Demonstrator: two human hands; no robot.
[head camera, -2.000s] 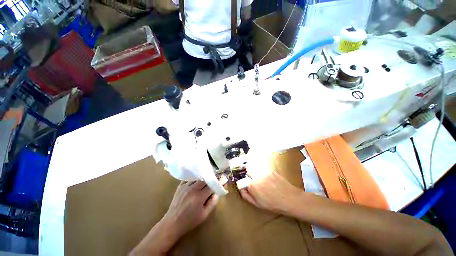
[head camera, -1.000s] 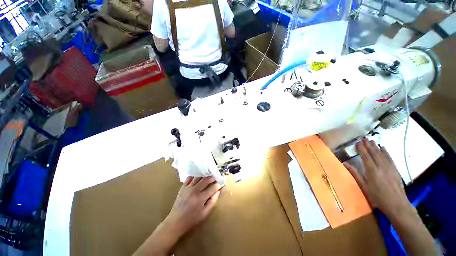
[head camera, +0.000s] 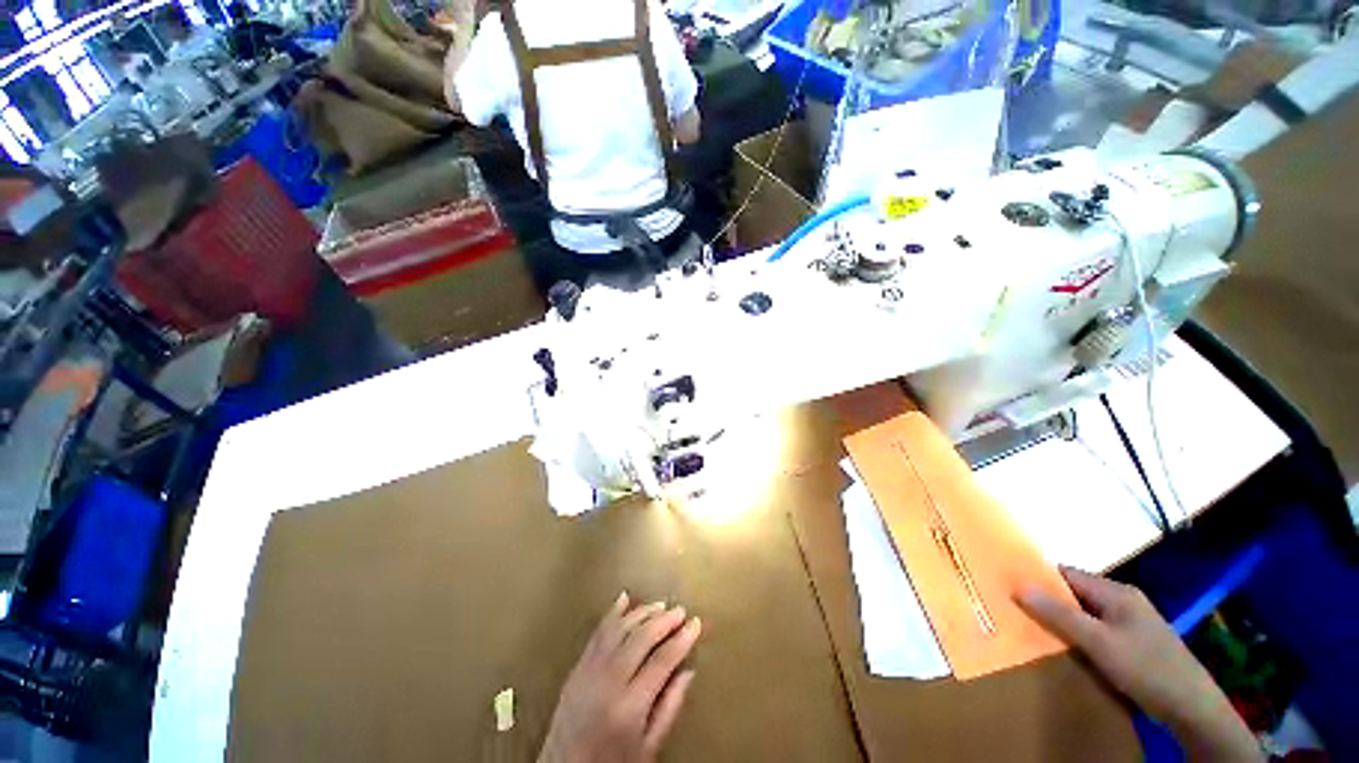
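A large brown panel (head camera: 388, 596) lies flat across the table and under the sewing machine head (head camera: 641, 403), beside a bright lamp glow. An orange zipped piece (head camera: 932, 522) with a gold zipper line lies on the panel's right part, over a white strip (head camera: 882, 596). My left hand (head camera: 626, 686) rests flat on the panel below the needle area, cut off by the bottom edge. My right hand (head camera: 1125, 634) is at the orange piece's lower right edge, thumb on top and the other fingers partly hidden. A small pale yellow tab (head camera: 505, 708) lies left of my left hand.
The machine arm (head camera: 954, 298) spans the table to the right. The white table edge (head camera: 194, 596) curves round on the left. Behind the table are a person in a white shirt (head camera: 589, 119), a red-edged carton (head camera: 410, 246) and a red crate (head camera: 224, 254). A blue bin (head camera: 97, 552) is at left.
My left hand has moved from beside the machine head down onto the panel. My right hand has gone from the needle area, via the machine base, to the orange piece. The yellow tab now shows.
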